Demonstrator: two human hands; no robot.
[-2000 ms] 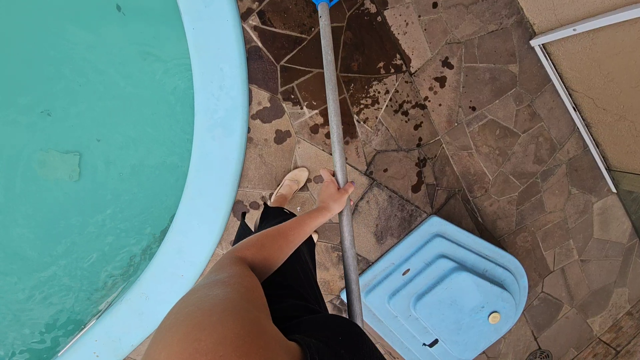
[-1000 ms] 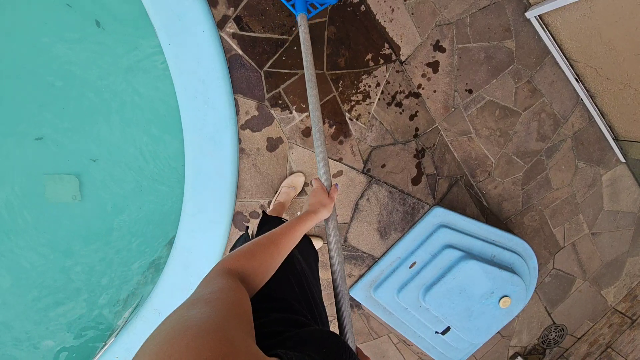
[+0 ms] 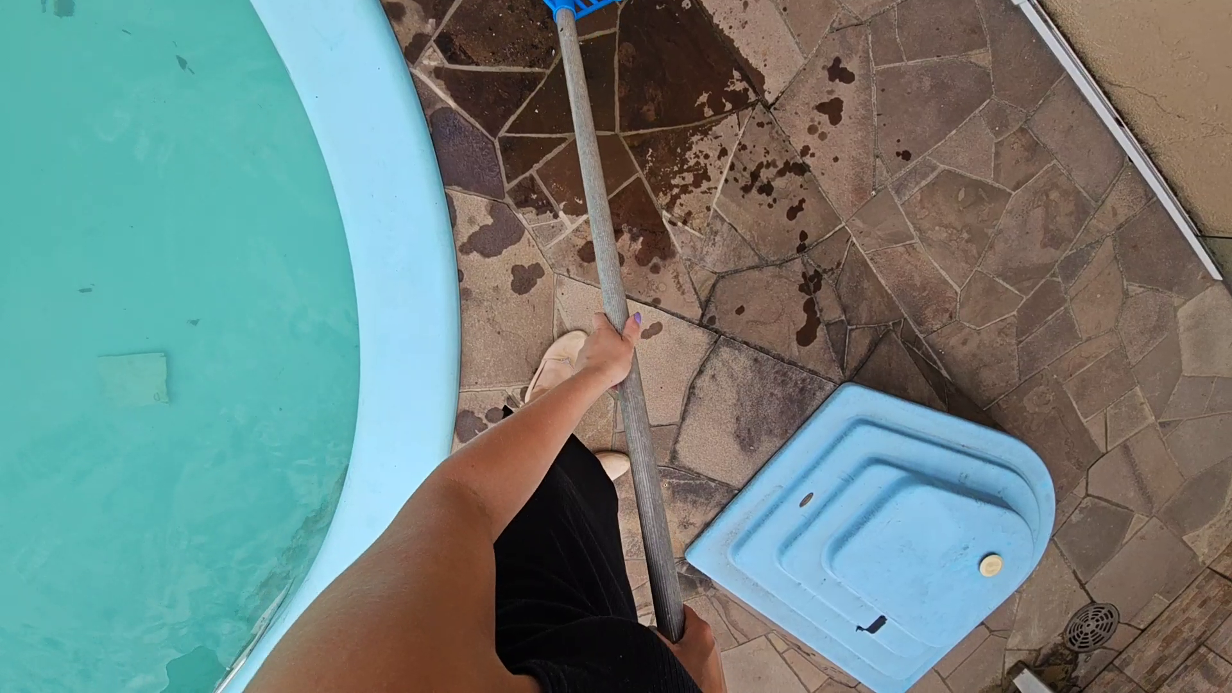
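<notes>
A long grey pole [image 3: 602,212] runs from the top of the view down to the lower middle, above the stone paving. My left hand [image 3: 611,351] is closed around its middle, with the thumb on the right side. Lower down, my right hand [image 3: 695,650] grips the pole near its lower end, partly cut off by the bottom edge. At the pole's far end is a blue slotted plastic head [image 3: 582,8], mostly out of view. Dark wet patches mark the stones around the upper pole.
A pool [image 3: 192,241] of green water with a light blue rim [image 3: 399,221] lies left. On the right sits a light blue stepped plastic piece [image 3: 914,520] on the paving [image 3: 1020,221]. Beyond are a floor drain [image 3: 1091,626] and a white metal strip [image 3: 1121,140]. My feet are by the rim.
My right hand, out of view two seconds ago, now shows on the lower pole. My left hand keeps its hold. The slotted head has slid mostly out of the top since one second ago.
</notes>
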